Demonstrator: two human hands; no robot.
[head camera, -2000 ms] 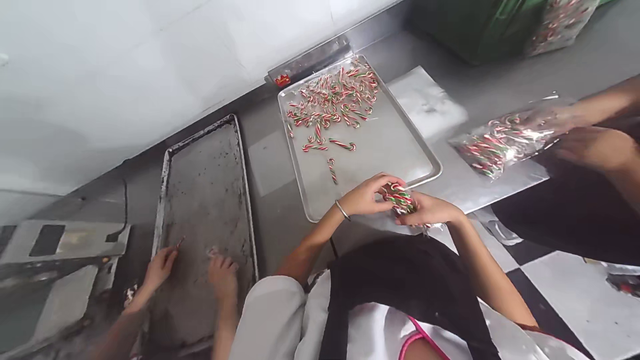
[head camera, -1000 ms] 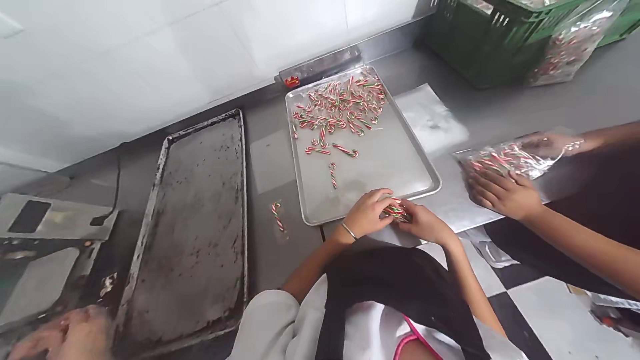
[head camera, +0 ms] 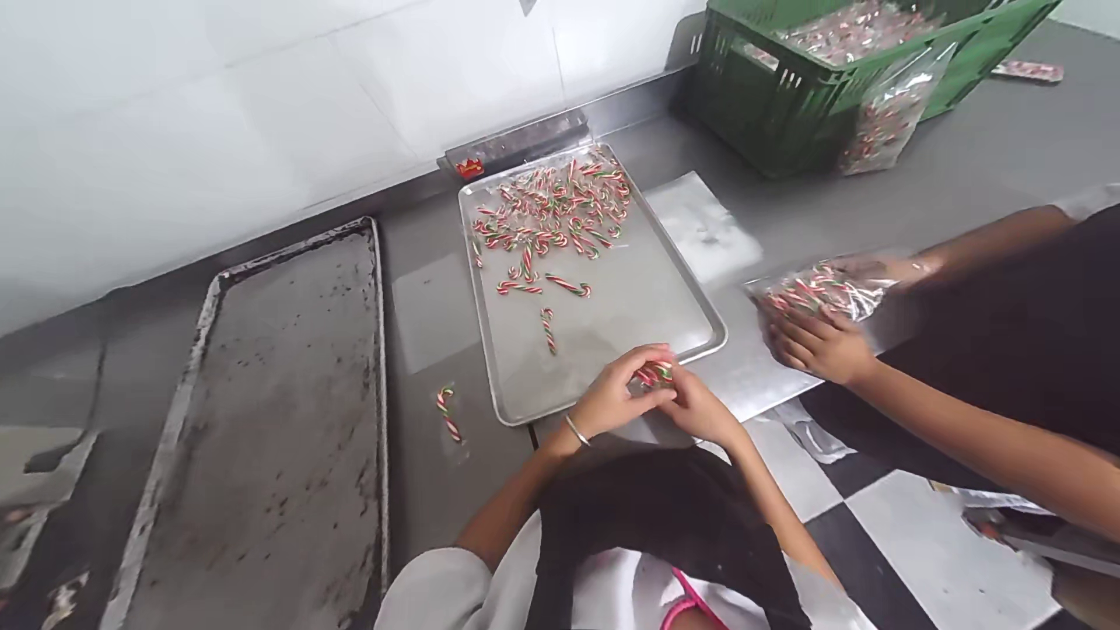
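My left hand [head camera: 617,395], with a metal bracelet at its wrist, and my right hand [head camera: 705,408] close together around several red, white and green candy canes [head camera: 654,374]. They are at the near right edge of a metal baking tray [head camera: 604,389]. A pile of candy canes [head camera: 560,206] covers the far part of that tray, many of them in clear wrappers. A single candy cane [head camera: 549,331] lies nearer my hands. Another wrapped candy cane [head camera: 449,414] rests on the counter, left of the tray. My fingers partly hide what I hold.
A dark, stained baking tray [head camera: 289,394] lies at left. To the right, a co-worker's hands [head camera: 822,346] touch a clear bag of candy canes [head camera: 814,293]. A green plastic crate [head camera: 770,114] holds more bags at the back. A pale sheet [head camera: 704,227] lies between.
Another person's hands, over the dark tray two seconds ago, have left the view. A wrapped candy cane shows on the counter between the trays since one second ago. My hands stay around the candy canes.
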